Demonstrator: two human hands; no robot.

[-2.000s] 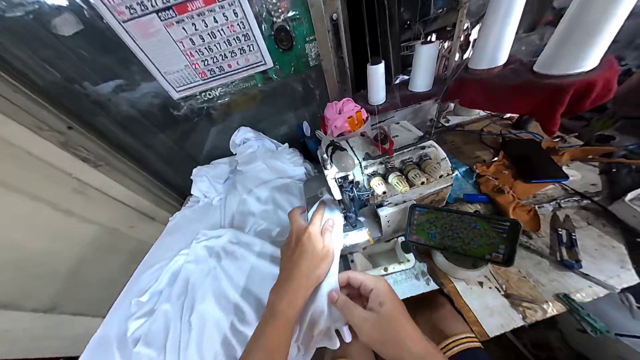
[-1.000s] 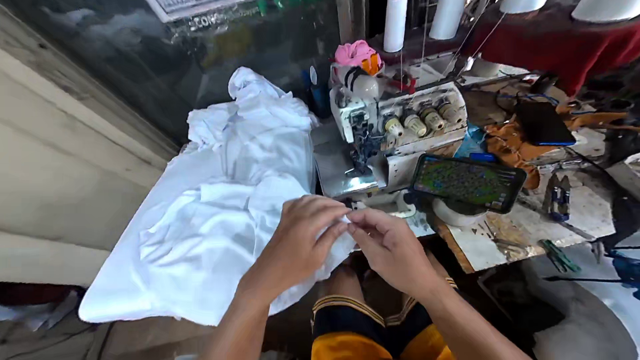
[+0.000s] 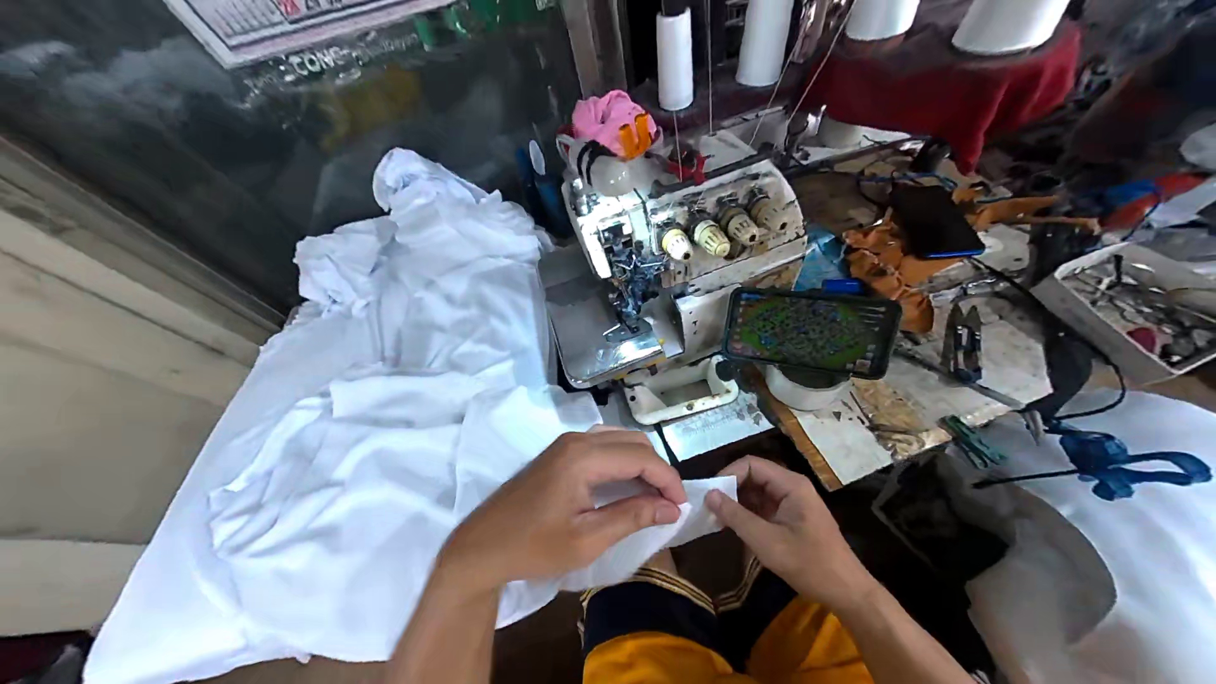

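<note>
Above my lap, my left hand [image 3: 579, 503] pinches the edge of white fabric [image 3: 380, 513] between thumb and fingers. My right hand [image 3: 784, 522] holds a corner of the same fabric between thumb and forefinger, a short way to the right. The rest of the fabric lies heaped on the left side and runs under my left forearm. Beyond my hands stands an overlock sewing machine [image 3: 731, 271] with several tension dials; its metal work plate [image 3: 608, 337] shows no fabric under the presser foot.
A phone [image 3: 812, 331] with a lit screen leans on a white roll [image 3: 806, 388] right of the machine. Thread snips [image 3: 964, 342], a dark phone [image 3: 936, 220] and a box of metal parts [image 3: 1107, 313] lie farther right. Thread cones [image 3: 674, 59] stand behind.
Two seconds ago my left hand was at the machine's plate with the fabric; both hands are now above my lap. Since one second ago they have moved slightly apart, showing the fabric edge between them.
</note>
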